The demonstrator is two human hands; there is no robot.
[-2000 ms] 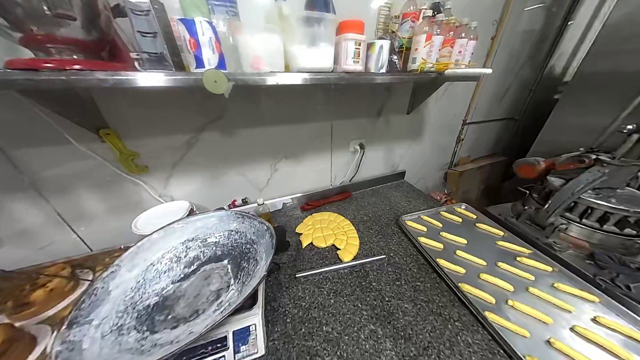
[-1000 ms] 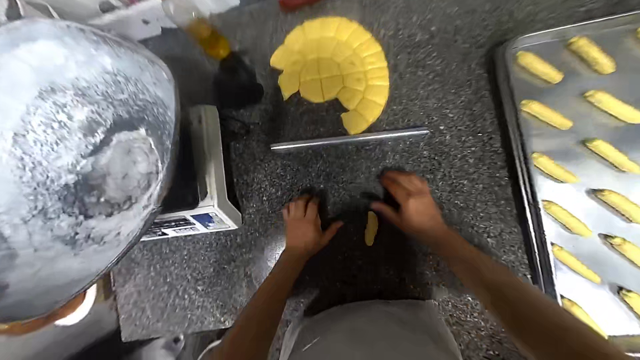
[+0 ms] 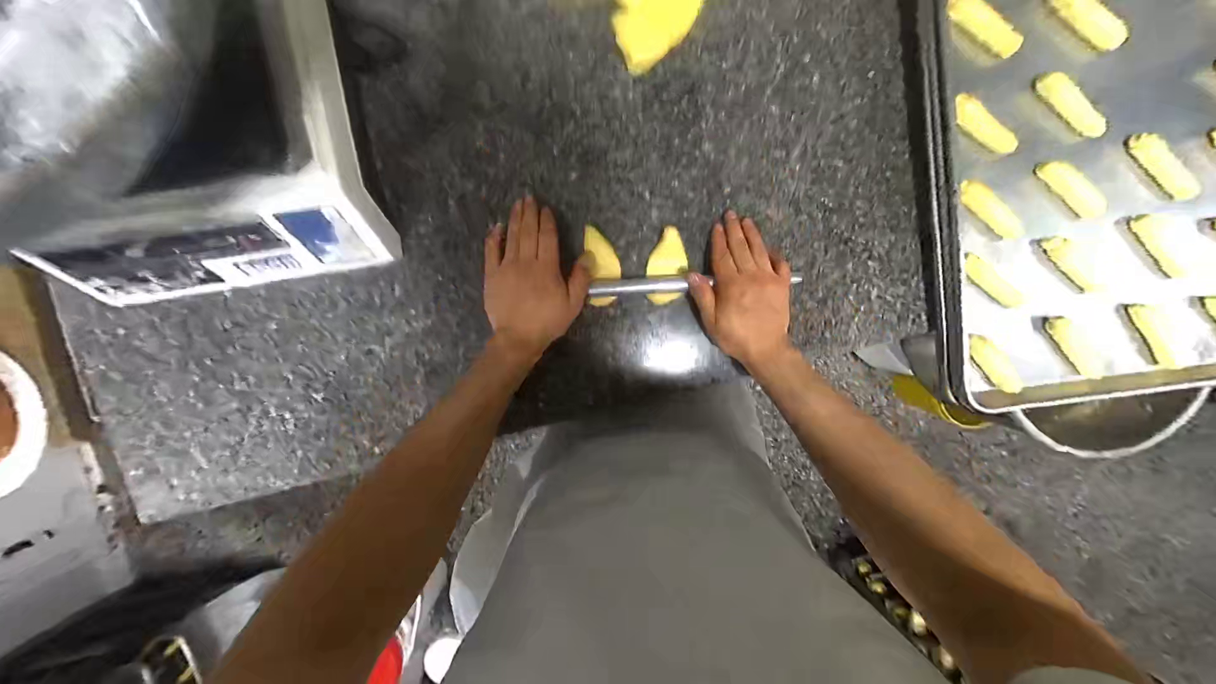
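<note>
A thin metal rod (image 3: 636,286) lies across two flat pieces of yellow dough, the left piece (image 3: 600,255) and the right piece (image 3: 668,253), on the dark granite counter. My left hand (image 3: 532,280) lies palm down over the rod's left end, fingers pointing forward, thumb beside the left dough piece. Over the right part of the rod, my right hand (image 3: 749,290) is also flat, and the rod's tip sticks out past it. Neither hand's fingers are curled round the rod. Part of a larger yellow dough sheet (image 3: 654,33) shows at the top edge.
On the right, a metal baking tray (image 3: 1092,385) holds rows of yellow dough sticks. A digital scale (image 3: 332,204) with a floury metal bowl (image 3: 76,85) on it stands at the upper left. A bowl with a white rim (image 3: 24,423) is at the far left edge.
The rod, which lay beyond my hands near the dough sheet, is now under my palms. Two dough pieces lie beneath it, where one small strip lay between my hands. The view has shifted toward my body.
</note>
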